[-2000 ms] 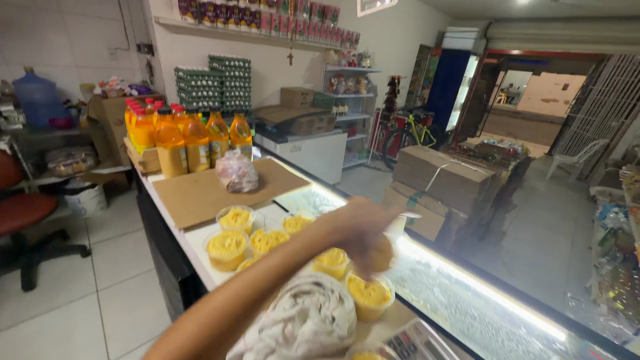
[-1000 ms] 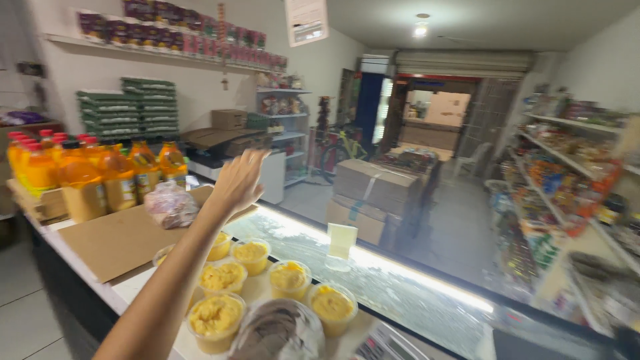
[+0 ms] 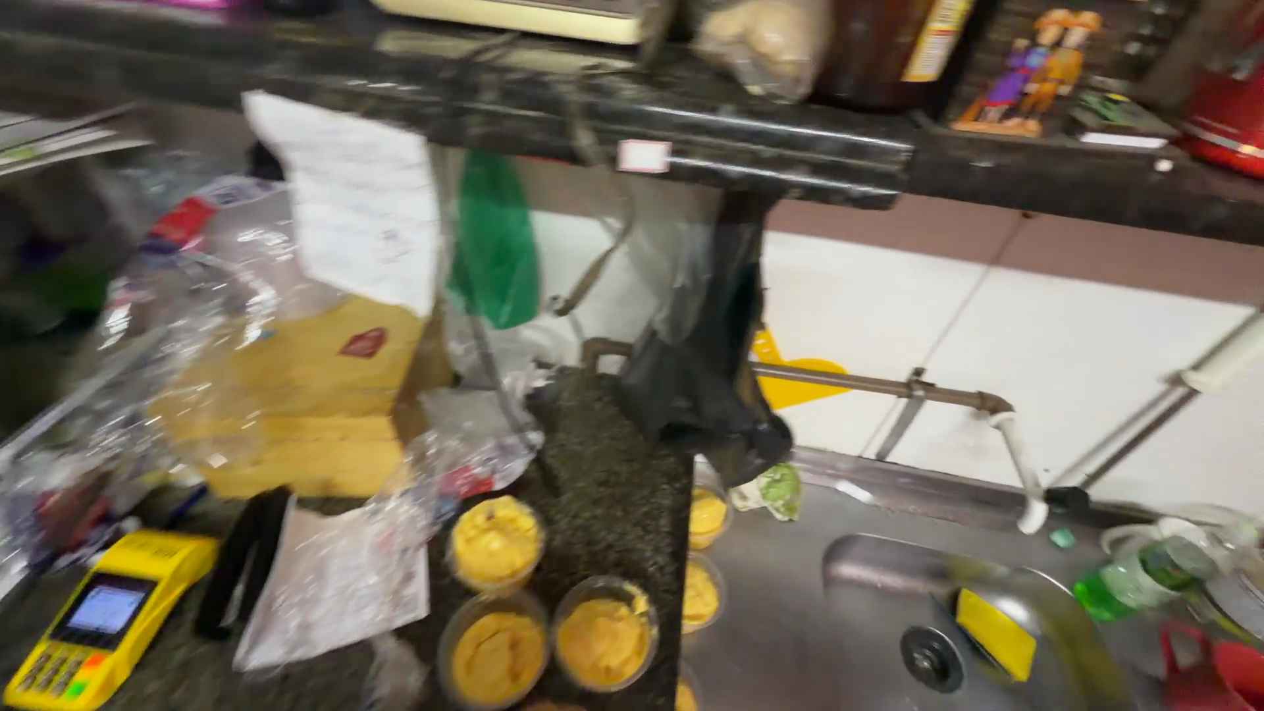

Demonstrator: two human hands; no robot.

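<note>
Neither my left hand nor my right hand shows in the head view now. Low in the middle, round clear plastic cups of yellow food stand on a dark stone counter: one behind (image 3: 497, 542), one at the front left (image 3: 494, 649) and one at the front right (image 3: 605, 633). More such cups sit at the left edge of the steel sink top, one of them near a black plastic bag (image 3: 707, 517) and another just in front of it (image 3: 701, 592). A yellow card payment terminal (image 3: 111, 617) lies at the lower left. The view is somewhat blurred.
A steel sink (image 3: 869, 602) holds a yellow sponge (image 3: 995, 633); a green plastic bottle (image 3: 1145, 578) lies to its right. The black plastic bag (image 3: 696, 365) hangs from the upper dark shelf (image 3: 790, 148). Clear plastic wrapping and a yellow box (image 3: 306, 405) fill the left side.
The view has swung from the shop counter with the bottles and cups to a sink area. The raised arm and hand seen earlier have left the view.
</note>
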